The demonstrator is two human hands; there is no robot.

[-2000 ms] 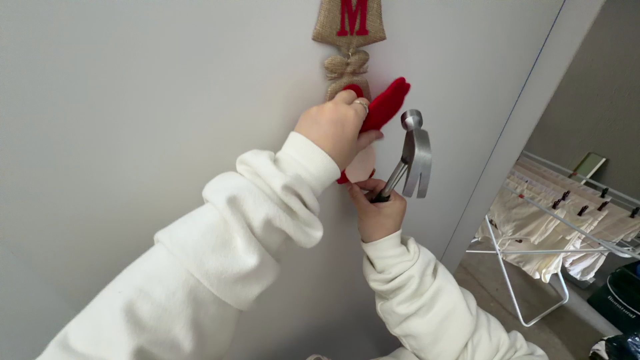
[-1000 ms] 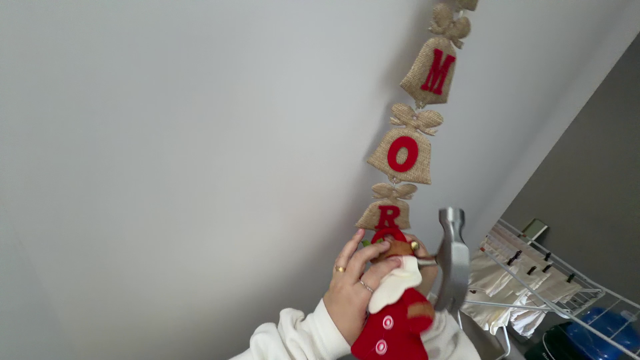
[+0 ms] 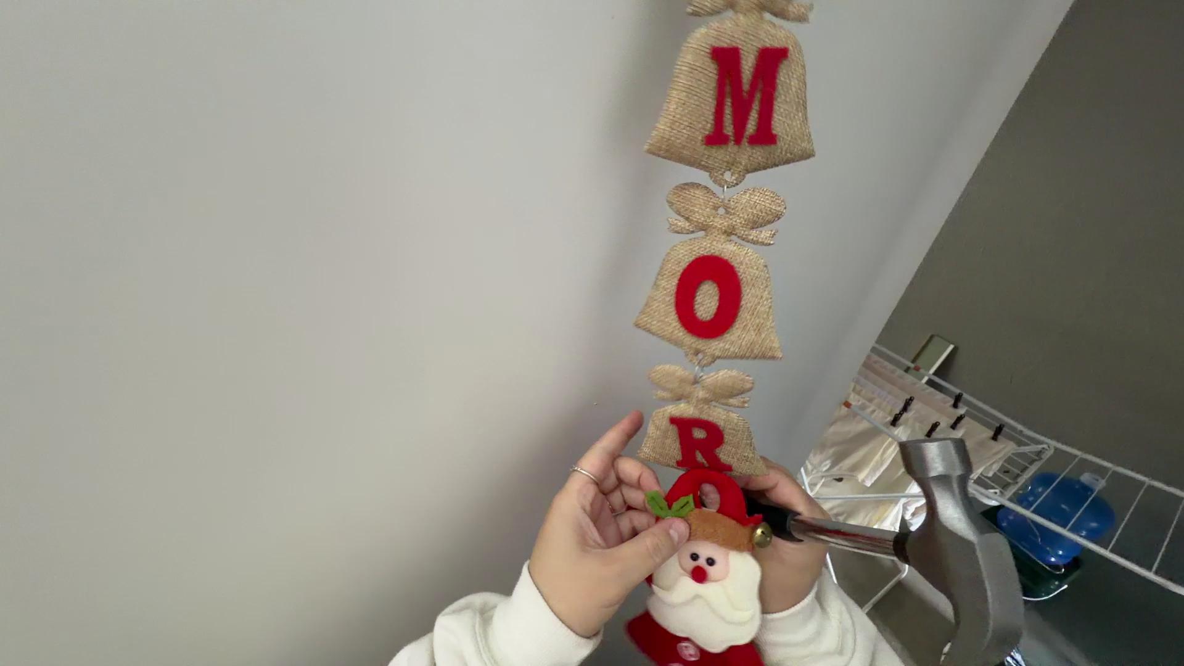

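Observation:
A string of burlap bells with red felt letters hangs along the wall: an upper bell (image 3: 680, 120), a middle bell (image 3: 666, 305) and a lower bell (image 3: 659, 444), each topped by a burlap bow. Just under the lowest bell is a felt Santa figure (image 3: 740, 592) with a red loop, green leaves and a small gold bell. My left hand (image 3: 601, 536) pinches its hat brim between thumb and fingers, index finger raised. Behind the figure, my right hand (image 3: 795, 546) holds a claw hammer (image 3: 962, 546) by its black grip, head pointing right; its fingers are partly hidden.
A plain light wall (image 3: 324, 277) fills the left and middle. At the right, past the wall's edge, stands a white wire drying rack (image 3: 1101, 550) with pale cloths (image 3: 846, 444) and dark clips. A blue plastic water bottle (image 3: 1054, 518) is behind the rack.
The view has shifted to show more bells. The Santa, seen with its red body low in the frame a second ago, now faces the camera more squarely. The hammer stays in my right hand.

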